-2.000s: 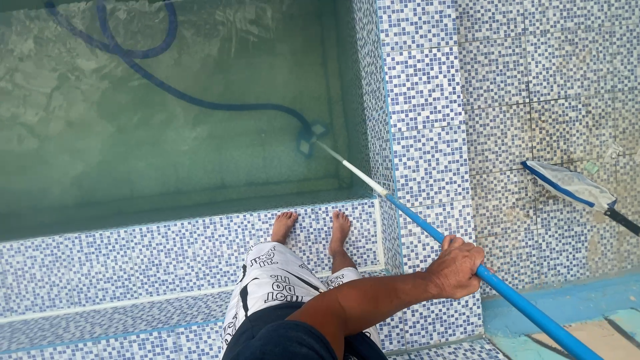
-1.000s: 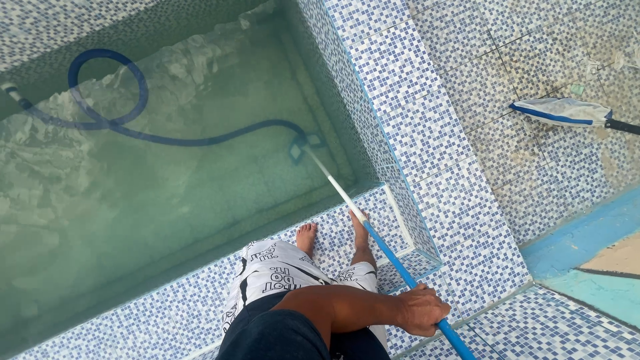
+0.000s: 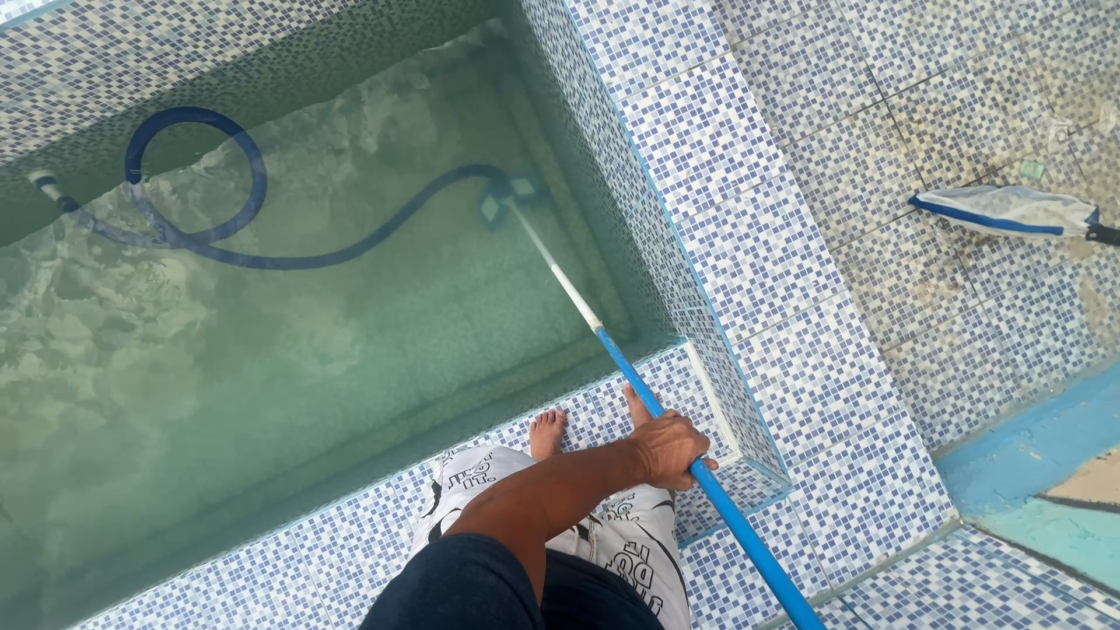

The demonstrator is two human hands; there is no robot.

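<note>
My left hand (image 3: 672,451) is closed around a blue telescopic pole (image 3: 754,547), its arm reaching across my body. Beyond the hand, the pole's white inner section (image 3: 576,297) slopes into greenish pool water. At its underwater end is a pool vacuum head (image 3: 507,197) with pale pads, blurred by the water. A blue vacuum hose (image 3: 306,261) runs from that head, makes a loop and ends in a pale fitting (image 3: 44,182) by the far wall. My right hand is out of view, and the near end of the pole passes out of frame at the bottom.
My bare feet (image 3: 548,433) stand on a mosaic-tiled ledge (image 3: 350,534) at the pool's edge. A raised tiled rim (image 3: 770,254) runs along the right side. Outside it, a leaf skimmer net (image 3: 1006,210) with a blue frame lies on stained tiles. A blue painted border (image 3: 1024,455) is at lower right.
The view has turned and shifted, bringing the hose's loop and end fitting into sight since the first frame. My left hand stays closed on the pole, and the vacuum head remains underwater.
</note>
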